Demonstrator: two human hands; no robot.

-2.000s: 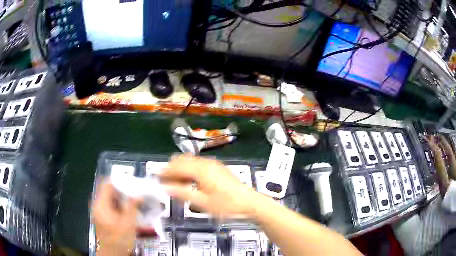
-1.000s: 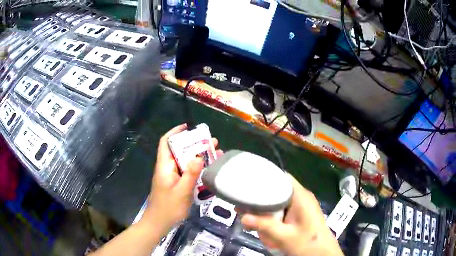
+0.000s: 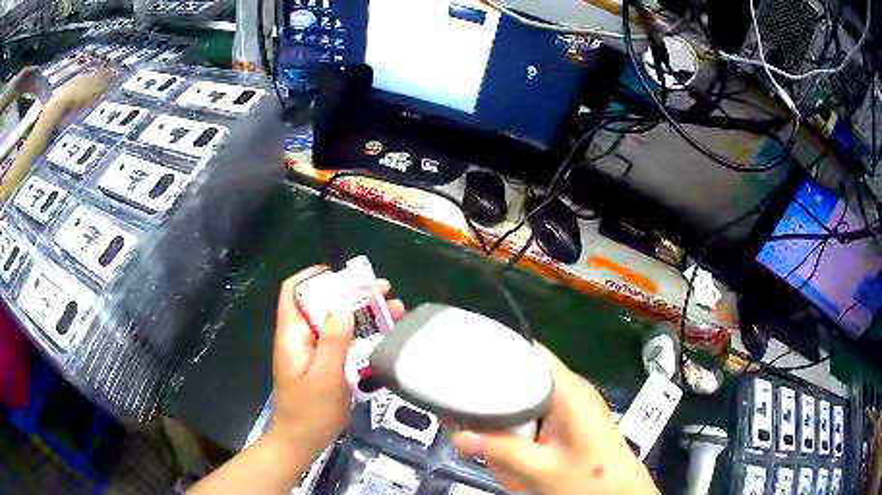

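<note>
My left hand [image 3: 314, 358] holds a white handheld unit [image 3: 338, 293] with a red-edged label facing up. A black USB cable [image 3: 331, 227] runs into the unit's top end. My right hand [image 3: 571, 435] grips a white-grey barcode scanner [image 3: 464, 367] by its handle, which the hand mostly hides. The scanner's head is close to the unit's right side and covers part of it. Below the hands, a clear blister tray [image 3: 440, 474] holds white units and is partly hidden by the hands and scanner.
A tall tray stack [image 3: 145, 319] stands at left, with another person's arm [image 3: 48, 126] behind it. Another unit [image 3: 650, 414] and a white scanner [image 3: 704, 459] lie at right beside a second tray [image 3: 795, 435]. Mice [image 3: 485, 198] and monitors [image 3: 464, 68] are on the ledge ahead.
Since two seconds ago, the right hand has taken hold of a scanner and the left hand holds a cabled unit. Over the last second, both hands shifted slightly and another person's arm appeared at left.
</note>
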